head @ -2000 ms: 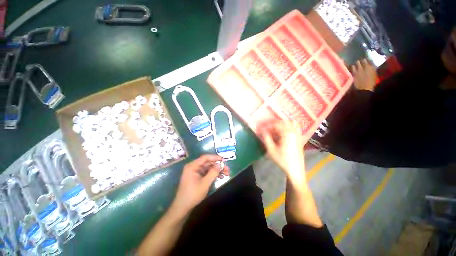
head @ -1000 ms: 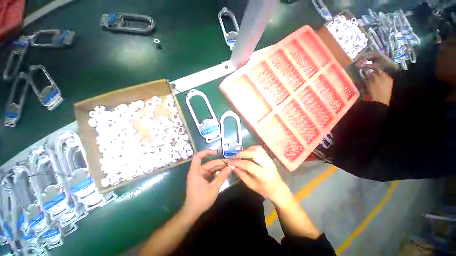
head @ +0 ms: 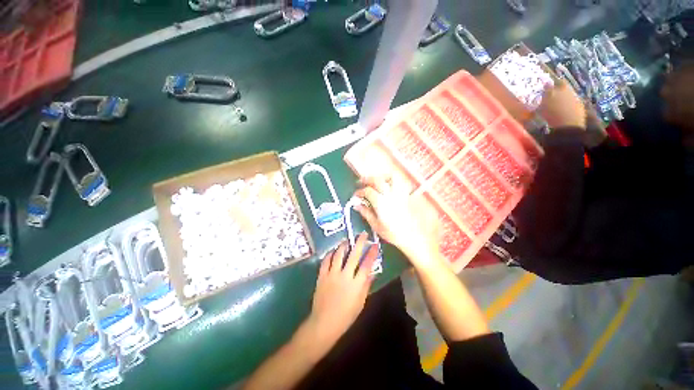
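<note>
A silver long-looped lock unit (head: 350,220) with a blue-and-white end lies on the green surface. My left hand (head: 344,285) has its fingers on the blue-and-white end, partly hiding it. My right hand (head: 401,215) has its fingertips at the top of the loop, beside the red tray's near edge. Whether it pinches a small part there is hidden. A second lock unit (head: 329,221) lies just left of the first. A shallow cardboard box (head: 175,283) of white rings stands left of my hands. The salmon-red parts tray (head: 418,188) lies to the right, with tiny grains in its pockets.
A dense row of lock units (head: 114,312) is at the lower left. Scattered units (head: 202,87) lie across the green surface. A slanting grey-white post (head: 392,65) rises behind the tray. Another worker's hand (head: 565,107) is by a second ring box (head: 500,70) at the right.
The view has shifted, showing more of the far surface. My hands were together below the near unit; now my left hand is on its end and my right hand at its loop top.
</note>
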